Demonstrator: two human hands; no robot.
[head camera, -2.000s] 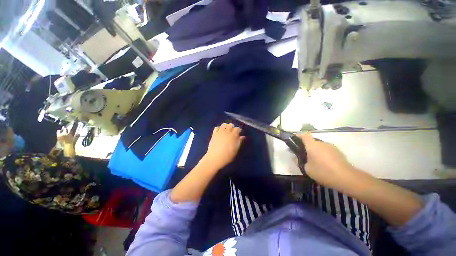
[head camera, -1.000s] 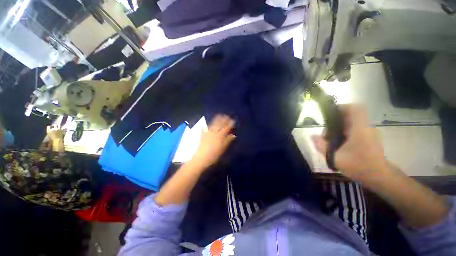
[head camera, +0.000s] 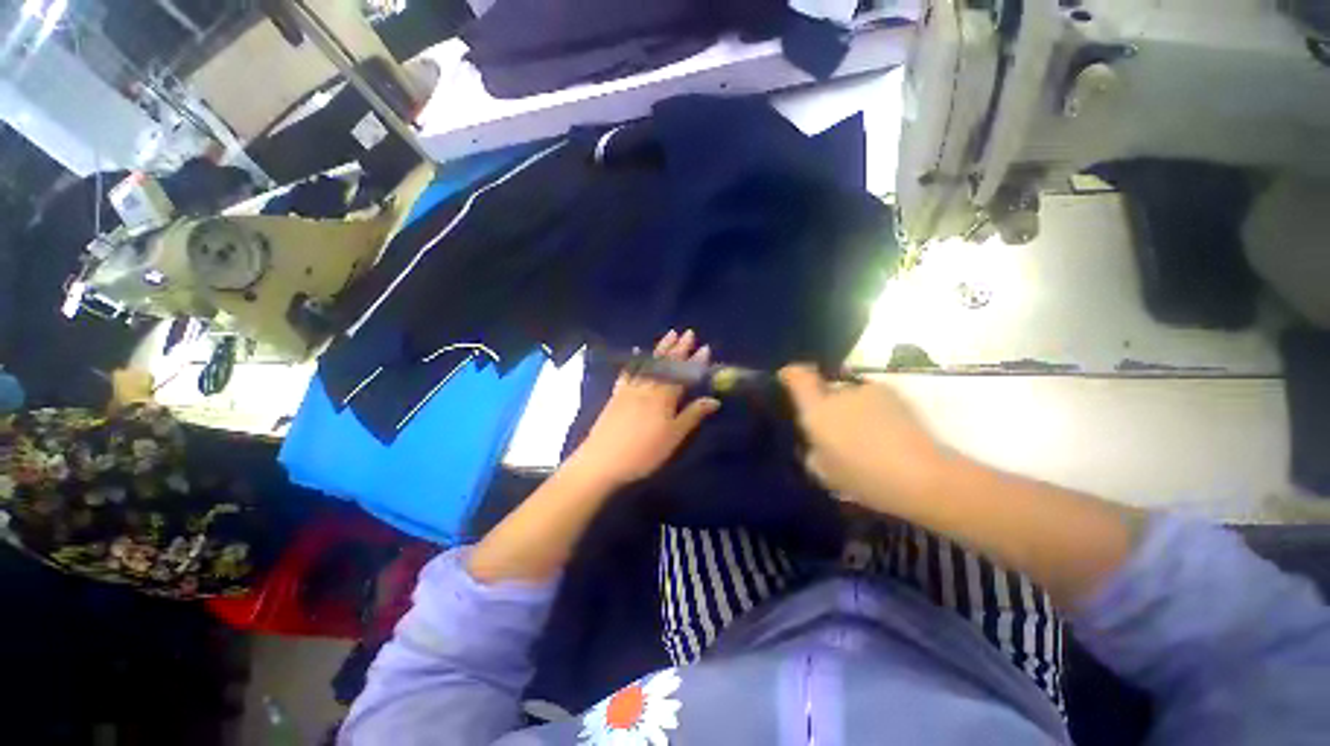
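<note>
A navy garment piece (head camera: 729, 248) lies spread on the white table and hangs over its front edge toward my lap. My right hand (head camera: 858, 434) holds the tailor's shears (head camera: 675, 370), blades pointing left, slightly blurred. The blades reach the fingers of my left hand (head camera: 645, 415), which rests on the navy cloth; I cannot tell whether it pinches the cloth. Black garment pieces with white piping (head camera: 474, 270) lie to the left, partly over a bright blue folded fabric (head camera: 416, 452).
A large off-white sewing machine (head camera: 1138, 88) stands at upper right. A yellowish machine (head camera: 241, 270) stands at left, beside a person in a floral garment (head camera: 131, 503). A red stool or basket (head camera: 306, 576) is low at left. A dark cloth bundle (head camera: 613, 41) lies behind.
The shears swung right, blurred, a second ago; now my right hand is back left, with the blades near my left fingers. The navy cloth's hanging part has shifted.
</note>
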